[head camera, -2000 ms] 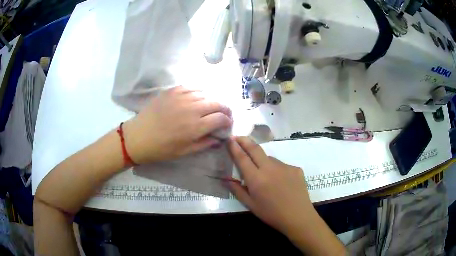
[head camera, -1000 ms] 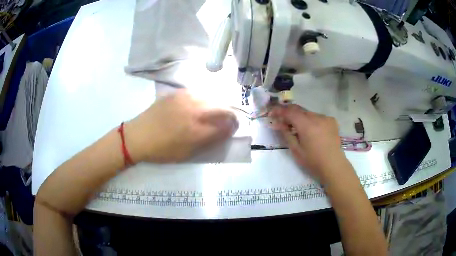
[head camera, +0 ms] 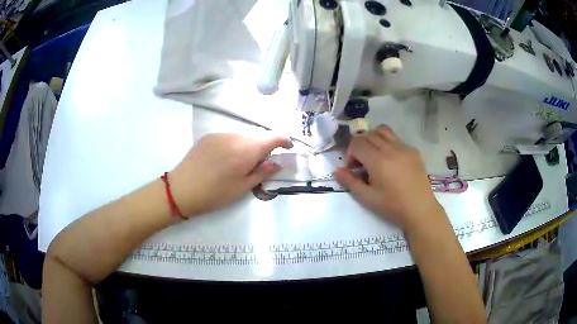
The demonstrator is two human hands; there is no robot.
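Note:
A large light grey cloth (head camera: 202,54) lies folded on the table left of the needle and runs under my left hand. Its narrow front part (head camera: 307,166) lies flat between my hands, just in front of the presser foot (head camera: 308,123). A small white piece (head camera: 324,130) stands at the foot's right side. My left hand (head camera: 221,168) rests on the cloth, thumb and forefinger apart at its edge. My right hand (head camera: 386,171) is at the cloth's right end, fingers bent; whether they pinch it is hidden.
The white machine head (head camera: 405,44) stands at the back right. Pink-handled snips (head camera: 448,183) lie partly behind my right hand. A black phone (head camera: 517,193) is at the right. A printed ruler (head camera: 272,254) follows the front edge. Grey pieces (head camera: 528,281) hang below right.
My right hand has moved from the front cloth edge to the right of the needle. My left hand has shifted slightly left and opened. The front cloth now lies flatter, with a white piece at the foot.

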